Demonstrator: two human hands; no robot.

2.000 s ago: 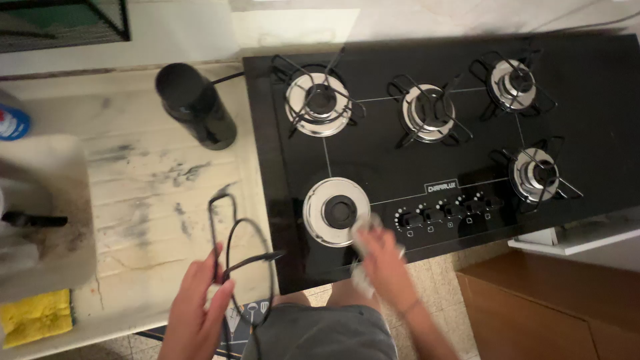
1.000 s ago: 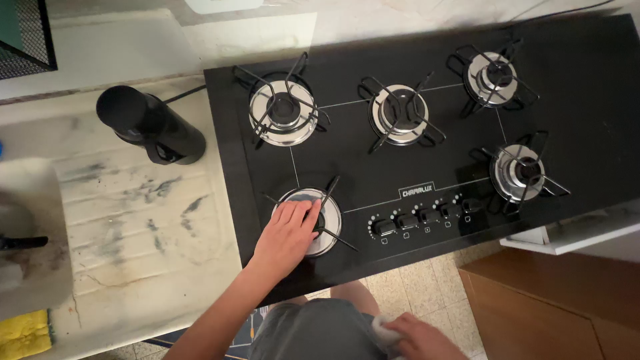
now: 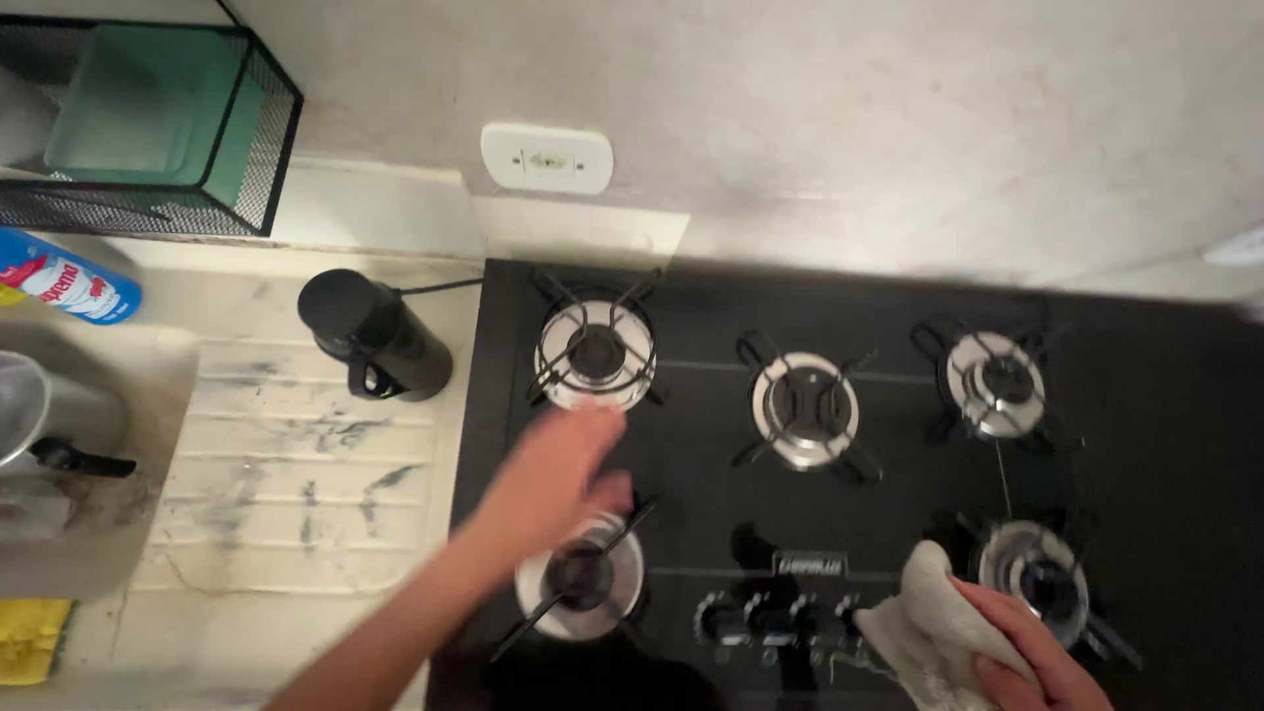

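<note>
A black glass five-burner cooktop point(image 3: 691, 474) fills the middle and right. My left hand point(image 3: 553, 484), blurred, is over the left side between the rear-left burner point(image 3: 595, 354) and the front-left burner point(image 3: 583, 578); its fingers are apart and nothing shows in them. Wire pan supports stand on both of these burners. In my right hand point(image 3: 1027, 642) is a bunched white cloth point(image 3: 933, 622), close to the control knobs point(image 3: 780, 620) and the front-right burner point(image 3: 1037, 583). The centre burner point(image 3: 806, 410) and rear-right burner point(image 3: 995, 383) carry supports too.
A black thermos flask point(image 3: 380, 336) stands on the marbled drainboard point(image 3: 296, 474) left of the cooktop. Farther left are a metal pot point(image 3: 59, 415), a yellow sponge point(image 3: 35, 640), a blue bottle point(image 3: 74, 276) and a black mesh rack point(image 3: 272, 148). A wall socket point(image 3: 546, 160) sits behind.
The pan support first in my left hand was set on the front-left burner. My left hand has since moved off it toward the rear-left burner; my right hand has brought the cloth over the cooktop.
</note>
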